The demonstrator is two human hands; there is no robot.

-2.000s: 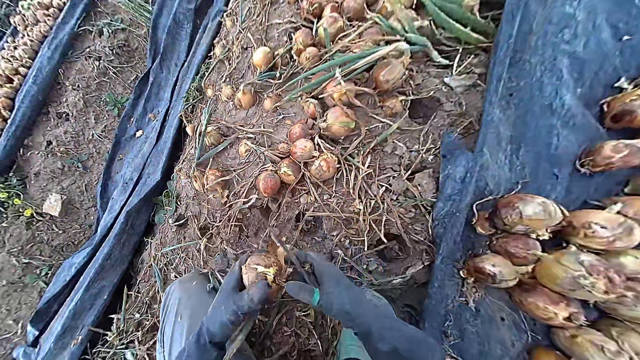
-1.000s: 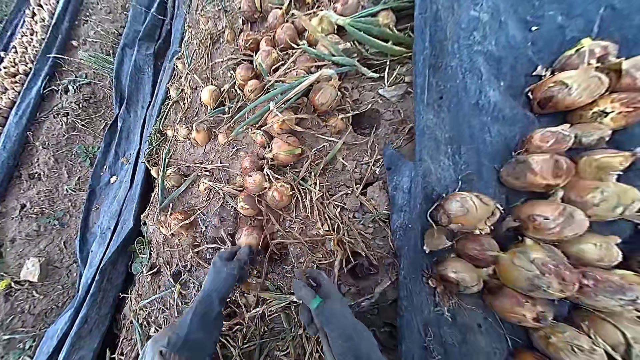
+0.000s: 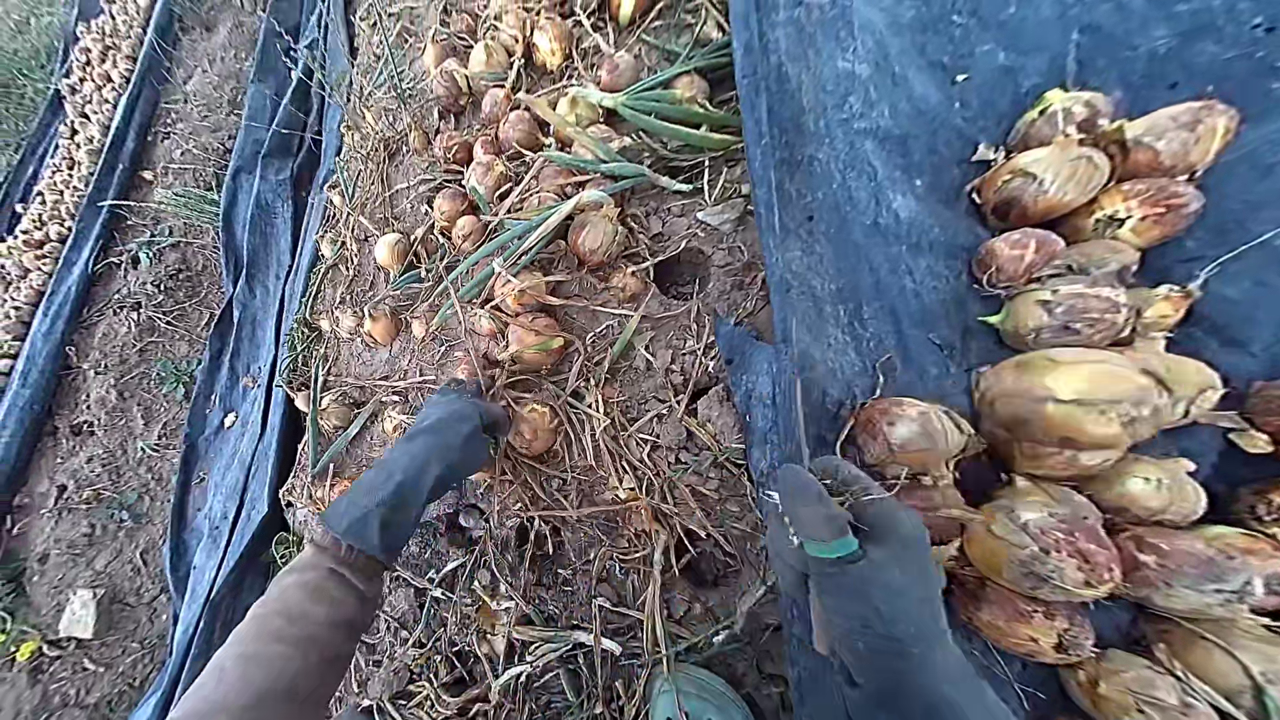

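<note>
My left hand (image 3: 430, 465), in a dark grey glove, reaches onto the soil bed among the onions. Its fingertips are hidden behind the glove, at an onion just beyond them; whether it grips that onion cannot be seen. Another onion (image 3: 534, 429) lies close to its right side. My right hand (image 3: 850, 560), gloved with a green band, is over the near edge of the dark fabric sheet (image 3: 850, 250). Its fingers are bent beside a brown onion (image 3: 912, 436), with thin roots or stalks at the fingertips. Whether it holds anything is unclear.
Many onions (image 3: 488, 175) with green leaves (image 3: 670, 115) lie farther up the bed. Several rows of onions rest on the sheet at right. A folded dark sheet (image 3: 245, 400) borders the bed at left, with a soil path (image 3: 130, 400) beyond it.
Two seconds ago both hands were together at an onion low on the bed. They have parted: the left is at the bed's onions, the right has moved over to the sheet. The view has shifted right.
</note>
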